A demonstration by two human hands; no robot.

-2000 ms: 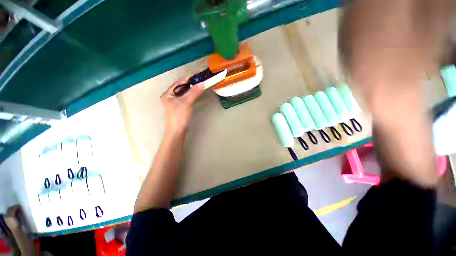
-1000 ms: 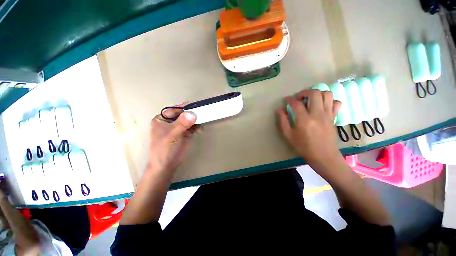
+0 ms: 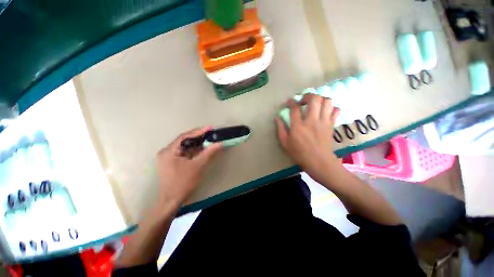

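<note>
My left hand [image 3: 187, 162] holds a mint-green device [image 3: 230, 137] by its loop end, above the tan board. Its black long side faces up and its free end points right. My right hand [image 3: 311, 130] lies over the left end of the row of mint devices [image 3: 344, 89], fingers curled down on the leftmost ones. Whether it grips one is hidden by the hand. Black loops of the row point toward me. The orange fixture [image 3: 232, 46] under the green press head [image 3: 223, 12] has an empty slot.
The white round pad [image 3: 265, 57] and green press base [image 3: 242, 86] sit under the fixture. Two mint devices [image 3: 417, 52] lie at the back right, another [image 3: 479, 78] farther right. Pale devices [image 3: 35, 203] in two rows lie on the white sheet at left. A pink stool [image 3: 403, 159] stands below the bench edge.
My left hand drew the device out of the orange fixture and turned it so its black side faces more upward. My right hand came down onto the row of devices. The view has shifted.
</note>
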